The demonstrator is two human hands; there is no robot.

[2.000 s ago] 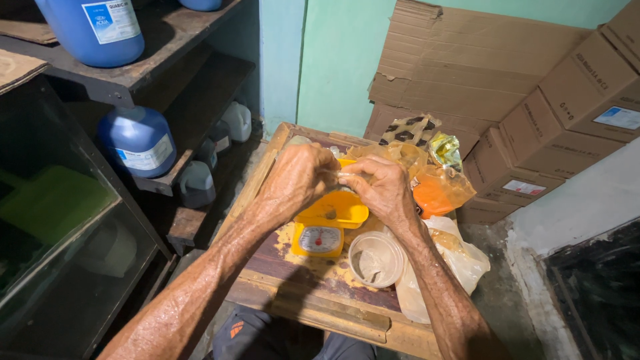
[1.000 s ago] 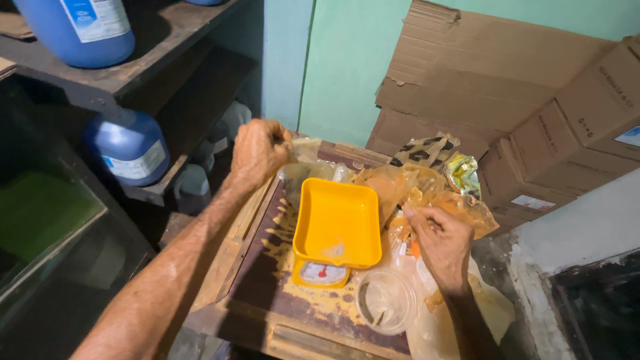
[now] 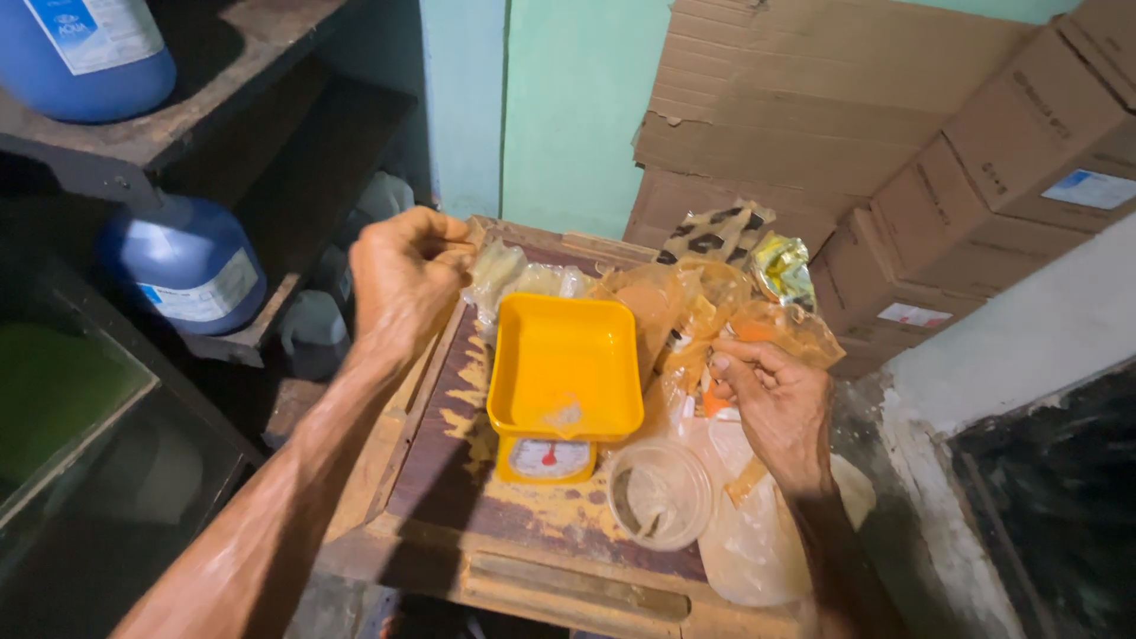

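Note:
A yellow kitchen scale (image 3: 547, 458) with a dial stands on a worn wooden table (image 3: 532, 577). Its yellow tray (image 3: 565, 359) holds a small whitish residue near the front edge. My left hand (image 3: 413, 275) is above the table's back left corner, fingers curled and fingertips together, beside crumpled clear plastic bags (image 3: 519, 275); whether it pinches something is unclear. My right hand (image 3: 781, 404) is over the plastic bags on the right, thumb and index finger pinched together; a small dark thing may be at the tips. A clear round plastic tub (image 3: 661, 493) sits right of the scale.
Orange-brown plastic bags (image 3: 701, 297) and a shiny gold-green packet (image 3: 783, 271) lie at the back right. A whitish bag (image 3: 754, 550) hangs near the front right edge. Shelves with blue jugs (image 3: 191, 266) stand left, stacked cardboard boxes (image 3: 1021, 195) right, flattened cardboard (image 3: 825, 98) behind.
Two seconds ago my hands were together above the scale; they then moved apart, left hand to the left and right hand to the right. The tray is now uncovered.

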